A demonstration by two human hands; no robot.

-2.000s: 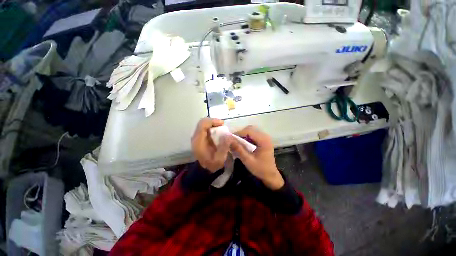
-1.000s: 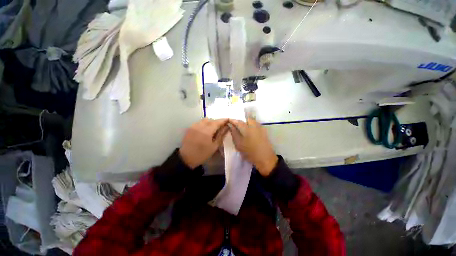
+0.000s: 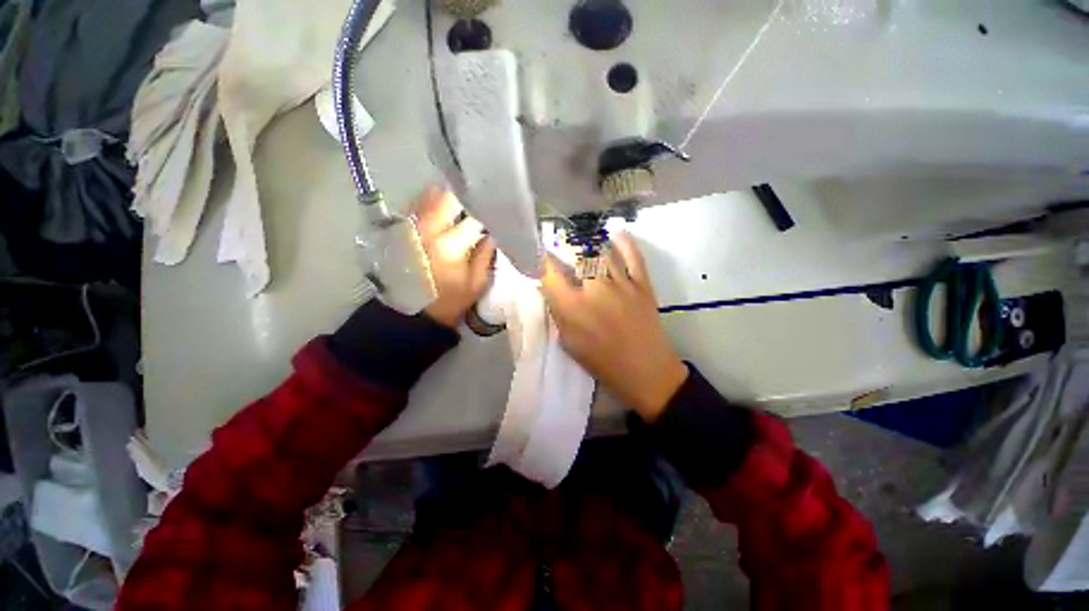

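A white fabric band (image 3: 543,394) runs from the needle area down over the table's front edge. My left hand (image 3: 454,257) is at the band's left side, left of the needle, under bright lamp light, fingers apart; whether it grips the cloth is unclear. My right hand (image 3: 609,310) lies on the band's right side with fingertips close to the presser foot (image 3: 588,233), pressing the cloth on the bed. The sewing machine head (image 3: 836,107) is above my hands. The needle tip and the cloth under the foot are mostly hidden.
The gooseneck lamp (image 3: 344,107) is left of the needle. Cream cut pieces (image 3: 191,131) lie at the table's left. A short dark bar (image 3: 774,207) is on the bed. Green-handled scissors (image 3: 959,313) and a black switch box (image 3: 1033,326) are at right. A grey-white cloth heap (image 3: 1027,448) hangs at right.
The view is closer to the needle. My hands, together on the band in front of the needle a second ago, are now apart, left one moved forward and left, right one beside the foot.
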